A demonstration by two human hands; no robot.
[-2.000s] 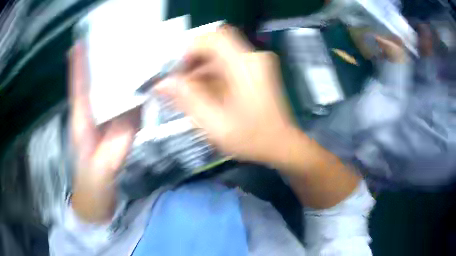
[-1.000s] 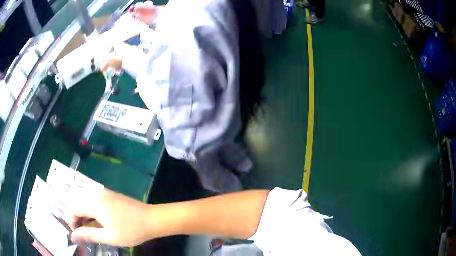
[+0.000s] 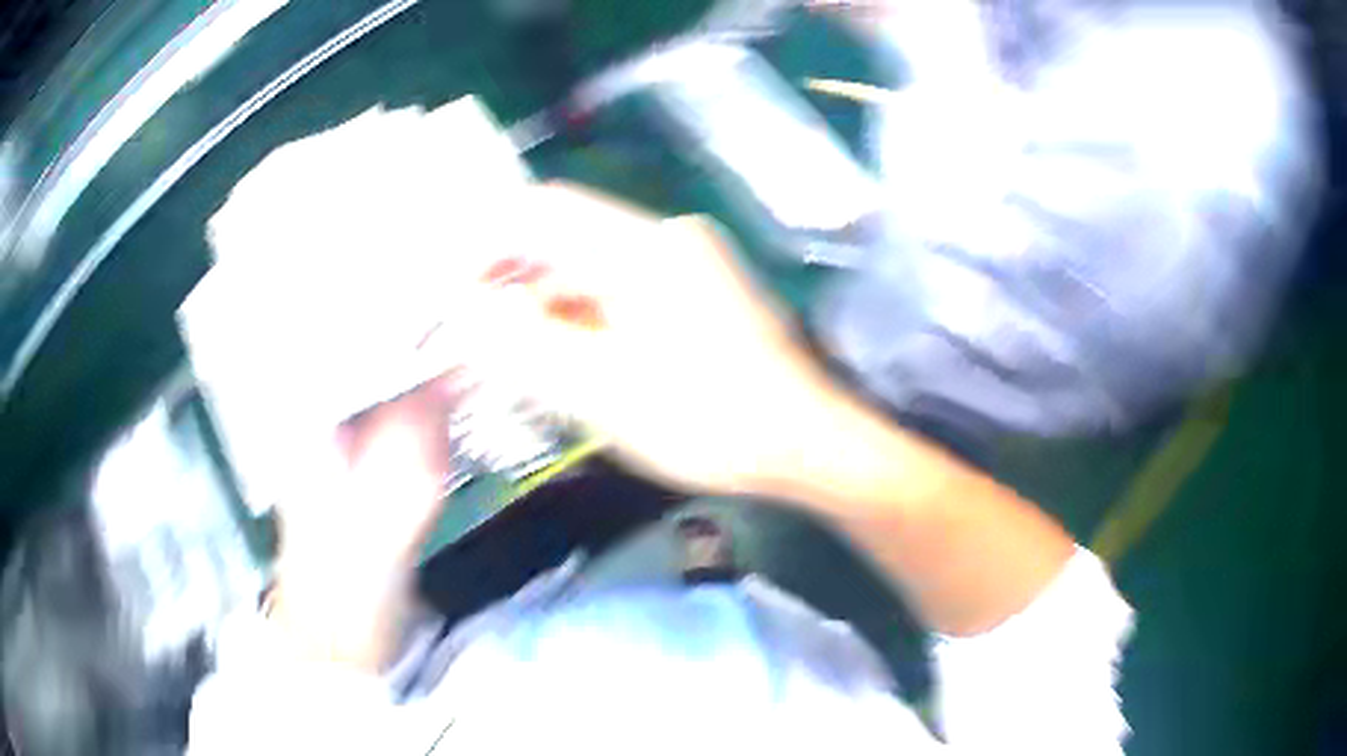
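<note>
The picture is blurred and overexposed. White cartons (image 3: pixel 333 222) form a washed-out mass in front of me, their separate edges mostly lost. My left hand (image 3: pixel 369 502) is at the near left end of a white carton, with its thumb over the carton's lower edge, and seems to grip it. My right hand (image 3: pixel 665 340) is at the right side of the cartons with its fingers curled. Whether it holds a small piece cannot be told.
Another white box (image 3: pixel 768 141) lies on the green bench beyond my right hand. A thin yellow piece (image 3: pixel 845 90) is near it. A person in a pale smock (image 3: pixel 1064 222) is close at the right. Conveyor rails (image 3: pixel 192 177) curve along the upper left. Pale blurred items (image 3: pixel 170 517) are at the left.
The view has swung back from the aisle and neighbour at the right to the cartons. My left hand is in view again, and my right hand is still at the cartons.
</note>
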